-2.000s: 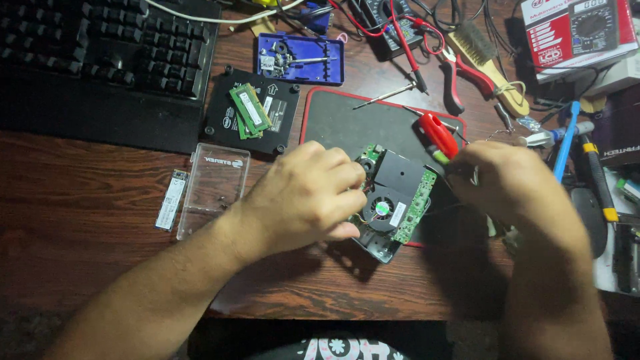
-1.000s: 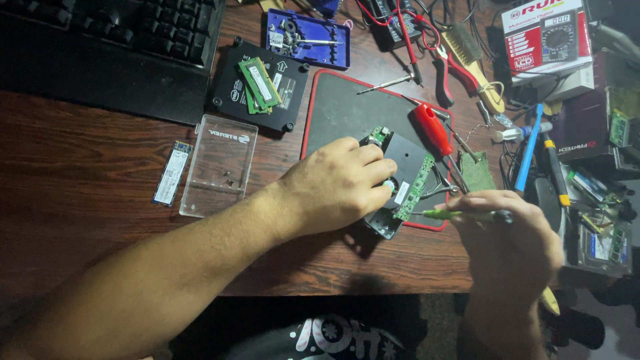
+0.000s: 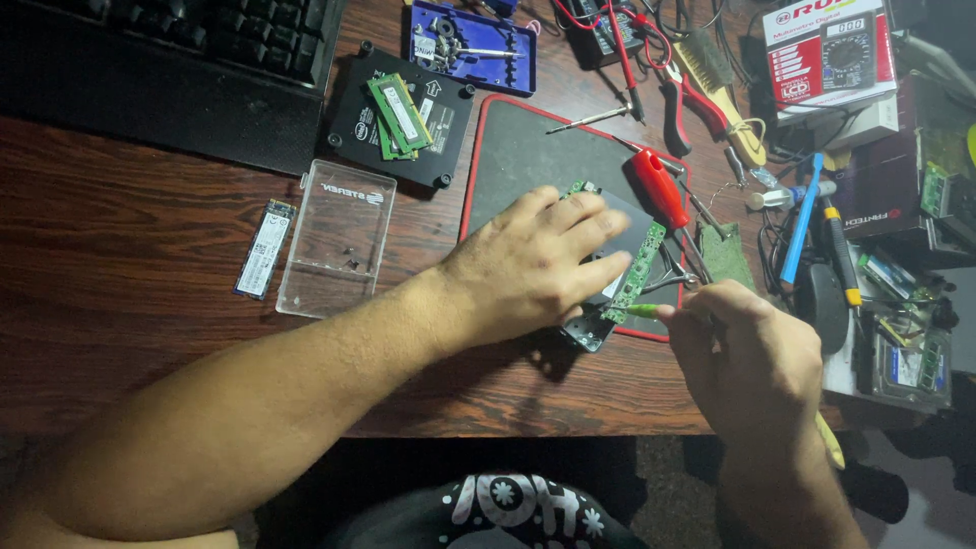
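A mini PC's circuit board with its black fan assembly sits in a small metal case on the dark mat. Across the assembly lies my left hand, its fingers spread over the black cover and hiding the fan. My right hand, to the right of the case, grips a thin tool with a green part. The tool's slim tip reaches the board's lower edge; whether it touches is hard to tell. A red-handled screwdriver and metal pliers lie just right of the board.
A clear plastic box lid holds small screws, beside an SSD stick. Green memory modules rest on a black case cover. Behind are a blue parts tray, red-handled pliers and a brush. A keyboard stands upper left.
My left hand has flattened over the fan assembly since two seconds ago. My right hand has moved down from beside the red screwdriver, and the green tool's tip is now at the board's lower edge.
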